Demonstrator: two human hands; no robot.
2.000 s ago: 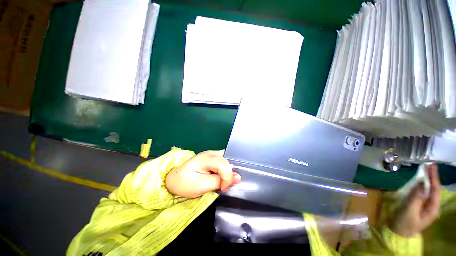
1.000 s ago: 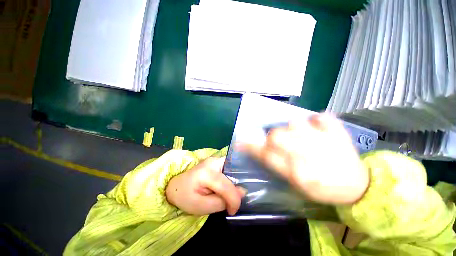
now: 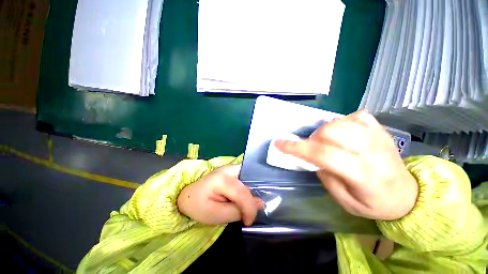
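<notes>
A grey tablet (image 3: 283, 114) is held back-up and slightly tilted in front of me, its camera bump at the right end. A clear glossy film (image 3: 289, 210) hangs over its near edge with bright streaks. My left hand (image 3: 218, 198) grips the tablet's near left corner and the film. My right hand (image 3: 359, 165) is over the tablet and presses a small white wipe (image 3: 291, 155) on its back with the fingers. The right hand hides much of the tablet's right half.
A white sleeve pile (image 3: 267, 48) lies on the green bench (image 3: 179, 69) beyond the tablet. Another white stack (image 3: 109, 45) is at left. A tall stack of white sleeves (image 3: 428, 59) stands at right. A brown carton (image 3: 18, 53) is at the far left.
My right hand has come from the right side onto the tablet with the white wipe. The film, raised off the tablet's near edge at first, now sits lower and flatter. My left hand keeps its grip.
</notes>
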